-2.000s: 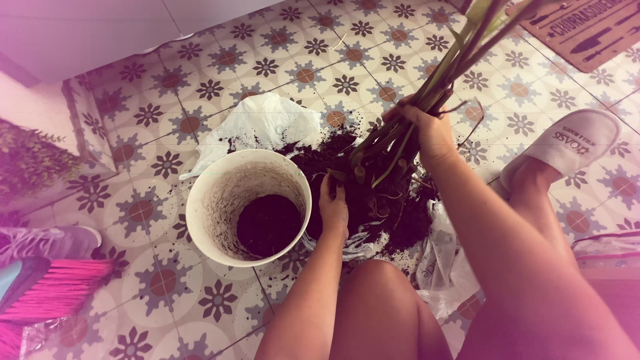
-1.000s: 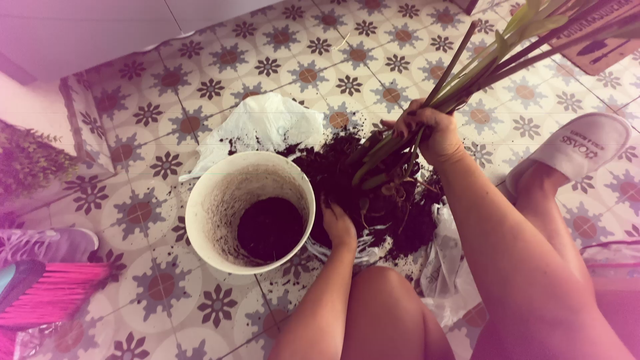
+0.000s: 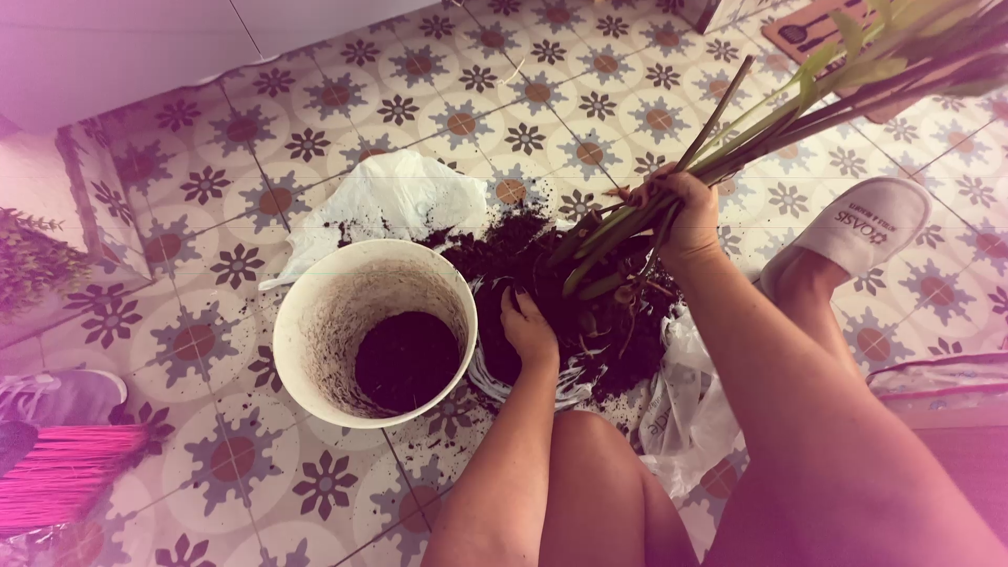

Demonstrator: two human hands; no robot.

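Note:
My right hand is closed around the lower stems of a leafy plant, which leans to the upper right. Its root end rests in a heap of dark soil on a plastic bag. My left hand touches the soil at the left of the roots, fingers partly curled; whether it grips any is unclear. Just left of that hand stands a white plastic bucket with dark soil at its bottom and dirt on its inner wall.
Behind the bucket lies a soil-strewn white plastic bag. A pink-bristled broom and a sneaker are at the left edge, below some foliage. My slippered foot is at right, near a printed mat. Soil crumbs dot the patterned tiles.
The plant's stems have tilted lower toward the right since the earliest frame, with my right hand still around them. My left hand remains at the soil beside the bucket.

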